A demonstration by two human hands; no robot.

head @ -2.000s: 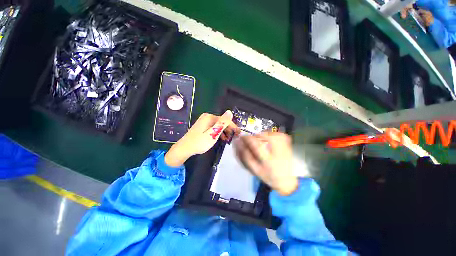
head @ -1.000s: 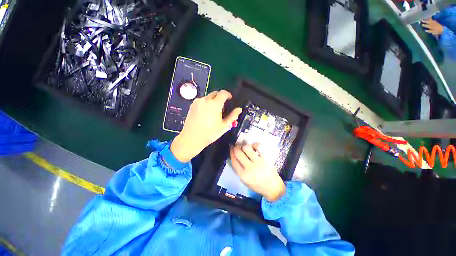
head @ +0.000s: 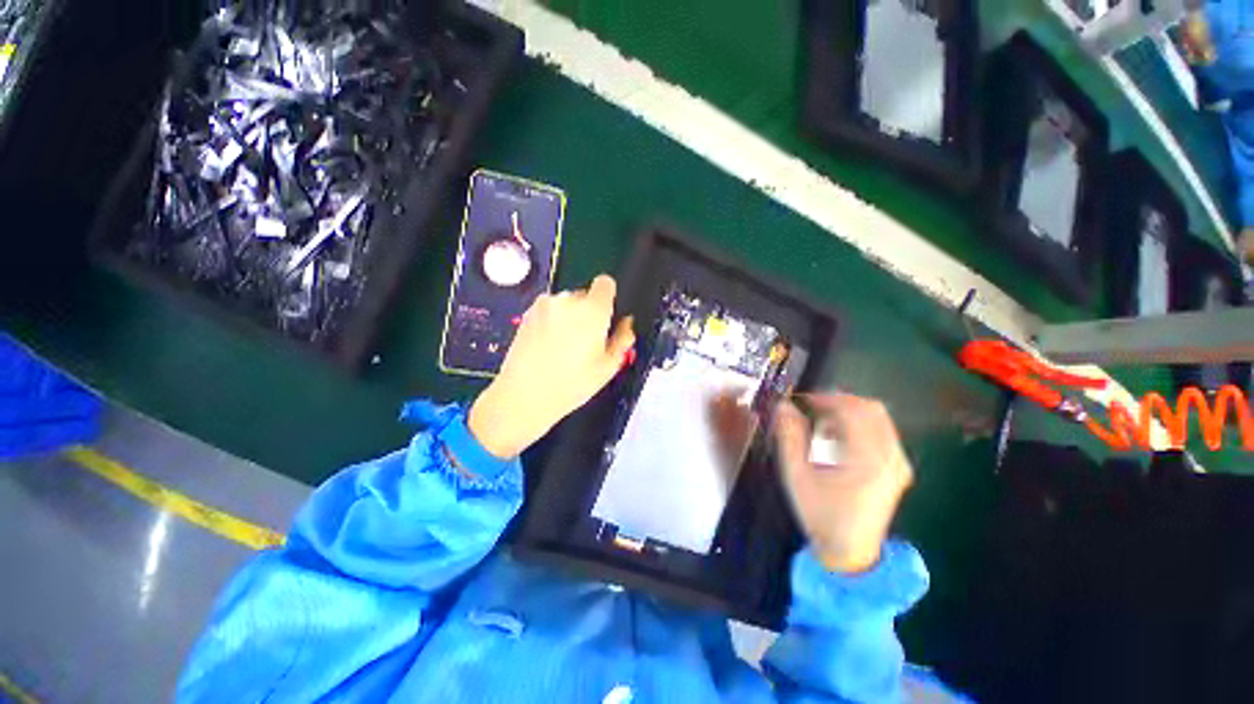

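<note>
An open tablet unit lies in a black foam tray in front of me. It has a large silver-white area, with circuitry and a yellow spot at its far end. My left hand is at the tray's left side, thumb and forefinger apart near the circuitry, with nothing visible between them. My right hand is blurred over the tray's right side, fingers bent. A small white patch shows among its fingers; I cannot tell if it is a held piece or glare.
A phone lies left of the tray. Further left is a black bin of shiny strips. An orange air gun with coiled hose is at right. Trayed tablets stand beyond the white edge. Part of another person shows at upper right.
My right hand has moved right, off the tablet's middle, uncovering its silver-white area. My left hand stays at the tray's left side. The view has shifted slightly.
</note>
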